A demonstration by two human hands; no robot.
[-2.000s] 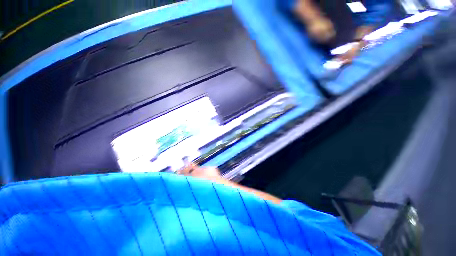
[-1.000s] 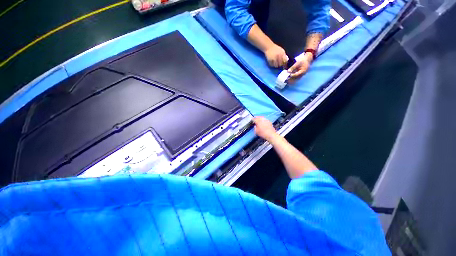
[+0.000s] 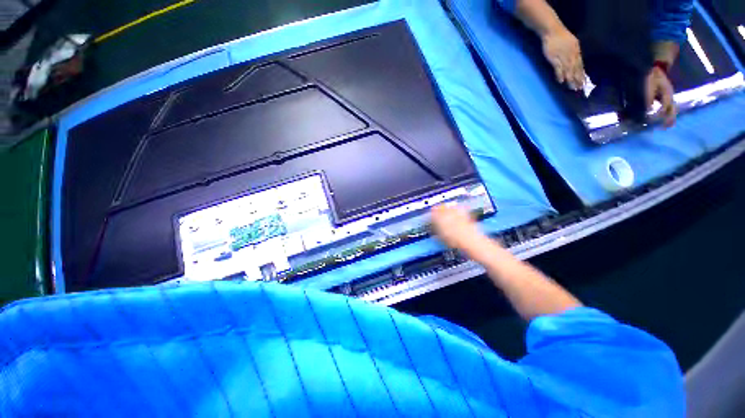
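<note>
A large black panel module point(image 3: 269, 139) with raised ribs lies face down on the blue pad point(image 3: 510, 171). A silver-white plate point(image 3: 314, 198) with holes sits at its near edge and bears a green circuit board point(image 3: 258, 232). A narrow green strip, the source board point(image 3: 351, 251), runs along the near edge. My right hand point(image 3: 453, 225) is over the right end of that strip. It is blurred; its fingers and any grip cannot be made out. My left hand is not in view.
Another person's hands point(image 3: 564, 55) are over a neighbouring dark panel point(image 3: 613, 86) at the upper right. A white tape roll point(image 3: 618, 172) lies on that blue pad. The conveyor's roller rail point(image 3: 408, 282) runs along the near side. A green surface point(image 3: 23, 212) is at the far left.
The view has swung, so more of the panel and its green board shows. My right hand is still near the panel's right corner. The other person's hands have parted and the tape roll lies down.
</note>
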